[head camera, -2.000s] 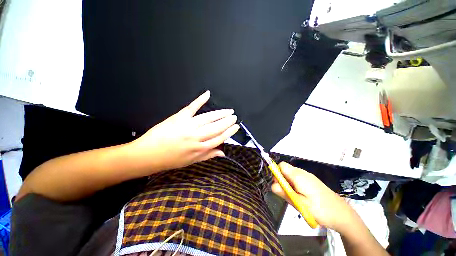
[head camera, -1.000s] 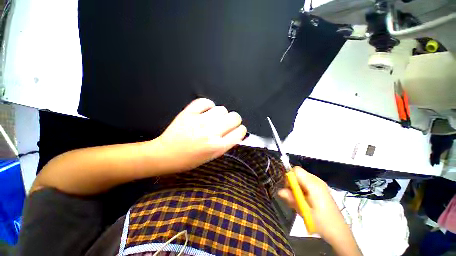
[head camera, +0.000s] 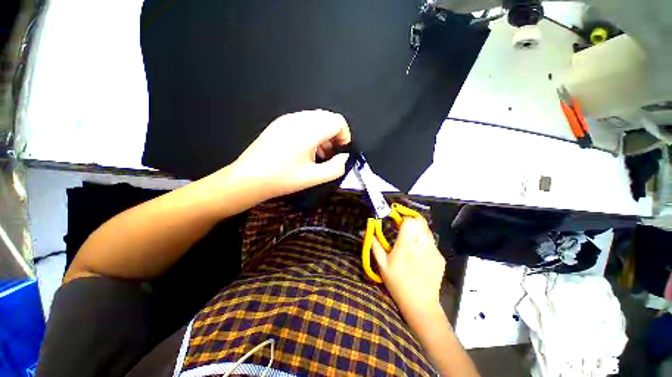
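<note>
A large black cut panel (head camera: 287, 59) lies across the white machine table, its front edge near my lap. My left hand (head camera: 306, 151) pinches the panel's edge between thumb and curled fingers, lifting it slightly. My right hand (head camera: 411, 258) holds scissors with yellow-orange handles (head camera: 371, 254). The handles are spread apart and the blades point up to the panel edge, right beside my left fingertips. The blade tips are close to the cloth; whether they touch it I cannot tell.
The presser foot area (head camera: 417, 33) with a loose thread sits on the panel at the top. Red-orange nippers (head camera: 573, 118) lie on the white table (head camera: 494, 166) at right. A white cloth pile (head camera: 578, 324) is at lower right. Black cloth (head camera: 96, 221) hangs at left.
My left hand has gone from flat to pinching the panel edge. My right hand has moved up and left, and the scissors have opened, with their blades now beside my left fingertips.
</note>
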